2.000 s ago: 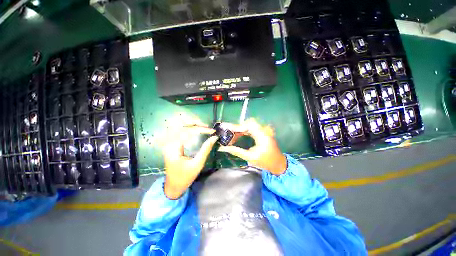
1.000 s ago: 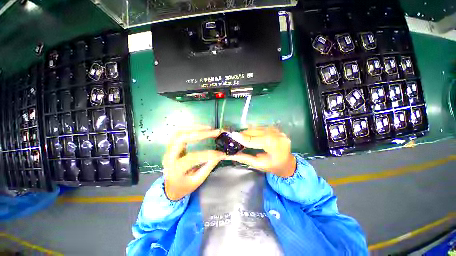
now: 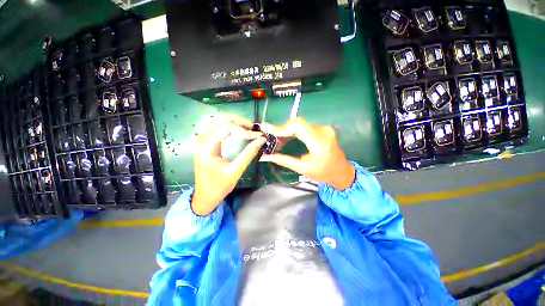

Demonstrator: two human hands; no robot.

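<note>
A small black square camera module (image 3: 268, 143) is held between the fingertips of both bare hands, below the front edge of the test box. My left hand (image 3: 221, 158) grips its left side with thumb and fingers. My right hand (image 3: 314, 152) grips its right side. The fingers cover part of the module. The black test box (image 3: 257, 54) has white lettering and a lit red spot on its front edge. The raised black socket (image 3: 245, 11) on top of it is partly cut off by the top edge.
A black tray (image 3: 391, 128) with many modules lies at the right. Sparser black trays (image 3: 72, 143) lie at the left. A thin dark cable (image 3: 256, 112) and a white strip (image 3: 296, 106) run from the box front. A metal handle (image 3: 352, 27) is at the box's right side.
Both hands still hold the module, which is turned to a different angle and sits higher in view. The box and trays have shifted up in the picture as the view moved.
</note>
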